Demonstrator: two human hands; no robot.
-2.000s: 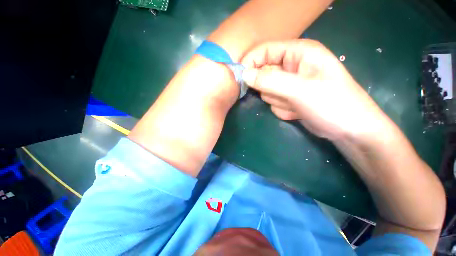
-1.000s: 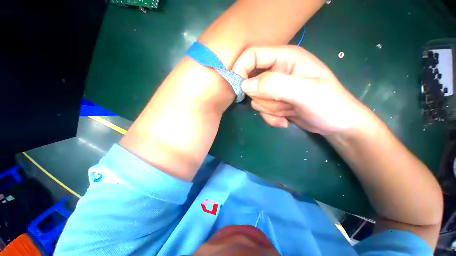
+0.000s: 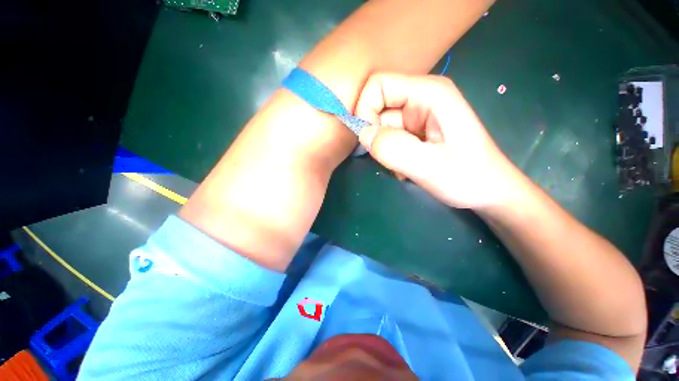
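Observation:
A blue wrist strap (image 3: 316, 91) lies around my left forearm near the elbow, with its greyish end pulled toward the right. My right hand (image 3: 435, 138) is bare and pinches that end between thumb and forefinger. My left forearm reaches up across the bench mat, and my left hand is cut off beyond the top edge. A thin blue cord (image 3: 446, 64) shows beside the forearm, above my right hand.
The dark green mat (image 3: 417, 238) bears pale specks. A green circuit board (image 3: 205, 5) is at the top left. A clear tray of small black components (image 3: 640, 130) is at the right, with a black fan-like unit (image 3: 670, 249) below it. A dark surface fills the left.
My right thumb and fingers have shifted on the strap's end, which now points more to the right. The view has moved slightly, bringing more of the right side into the picture.

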